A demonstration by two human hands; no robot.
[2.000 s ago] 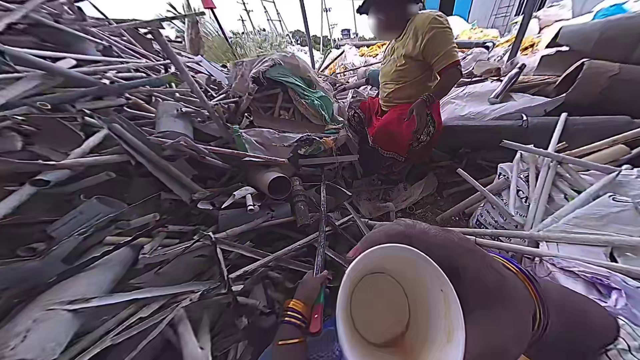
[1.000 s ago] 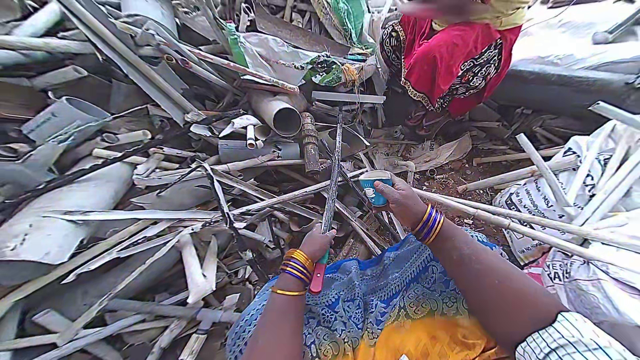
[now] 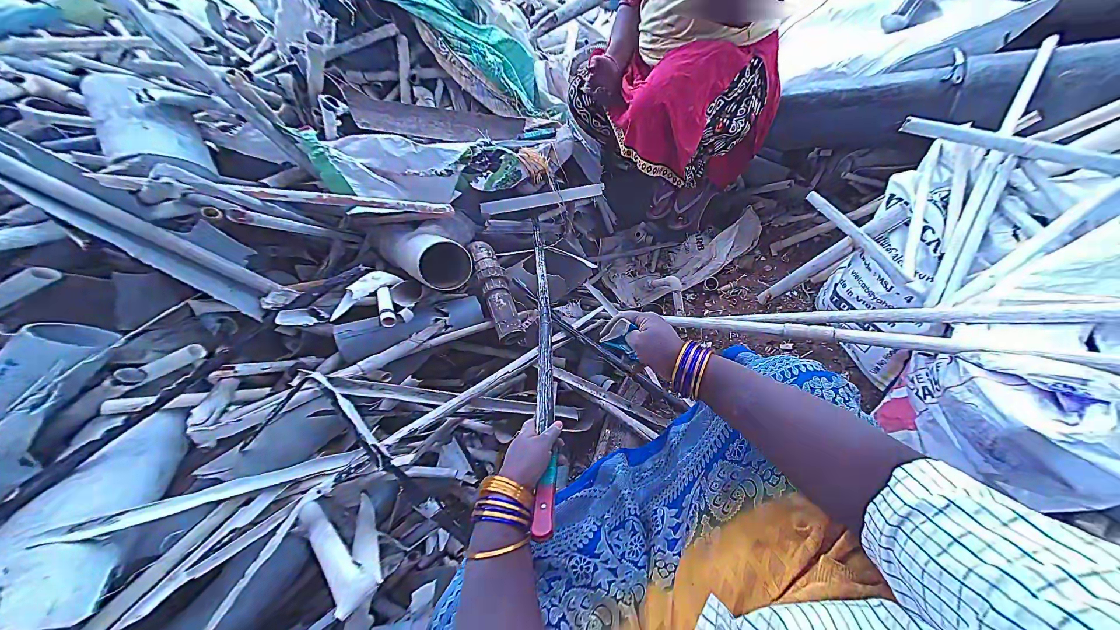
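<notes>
My left hand [image 3: 530,453] grips a long dark stick-like tool [image 3: 542,328] near its handle, which is red and green. The tool points away from me over the scrap pile. Ahead and to the right, my right hand [image 3: 649,339] is closed around a small crushed paper cup [image 3: 618,334], partly hidden by the fingers. Between the hands lie thin pipes and strips. Just beyond the tool's left side rests a brown ribbed pipe piece [image 3: 496,293], beside the open end of a wide grey pipe [image 3: 437,258].
Broken pipes [image 3: 96,464] heap up on the left. A person in a red skirt [image 3: 691,114] sits ahead. White printed sacks [image 3: 884,262] stand at the right with pale strips on them, and a thick grey pipe [image 3: 857,96] lies behind. Long thin rods [image 3: 814,332] extend rightward from near my right hand.
The cup was up close at the view's front two seconds ago, then lowered into the space ahead; it now looks crushed in my right hand. The left hand keeps hold of the tool. The view tilted down.
</notes>
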